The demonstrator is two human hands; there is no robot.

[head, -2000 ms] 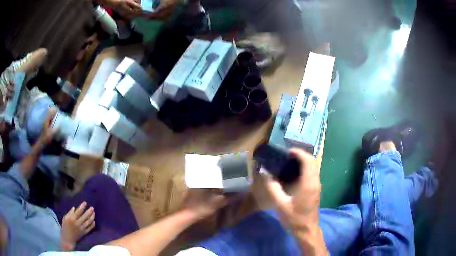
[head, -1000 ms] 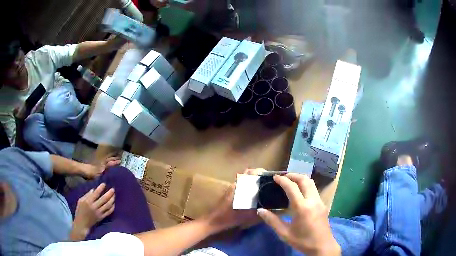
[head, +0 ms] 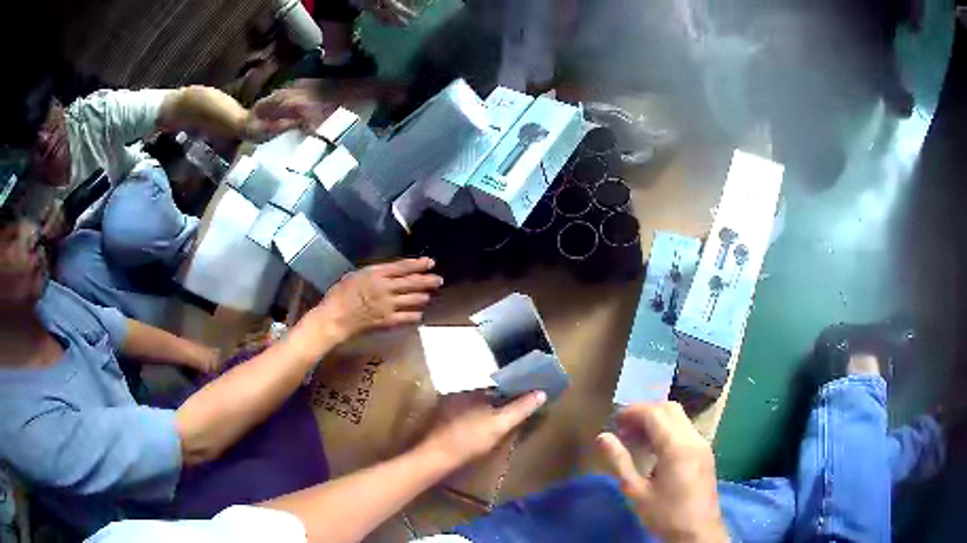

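My left hand [head: 482, 426] holds a folding carton [head: 520, 327] with its open end facing up toward me. Its white end flap [head: 456, 358] sticks out to the left and smaller side flaps stand out. The inside looks dark; I cannot tell how far down the black item sits. My right hand [head: 663, 461] is to the right of the carton, apart from it, fingers slightly curled and empty. Black tubes [head: 578, 239] stand upright in a cluster beyond, with printed cartons [head: 520, 154] lying on top of them.
Two printed cartons [head: 732, 249] lie at the right edge of the brown cardboard [head: 408, 295]. Stacked cartons [head: 292, 191] stand at the left. Another person's hand [head: 382, 297] reaches over the cardboard near my carton. A second person [head: 127, 127] sits farther left.
My right hand has let go of the black item and drawn back from the carton. The neighbour's arm has reached in from the left. Another carton now shows beside those on the tubes.
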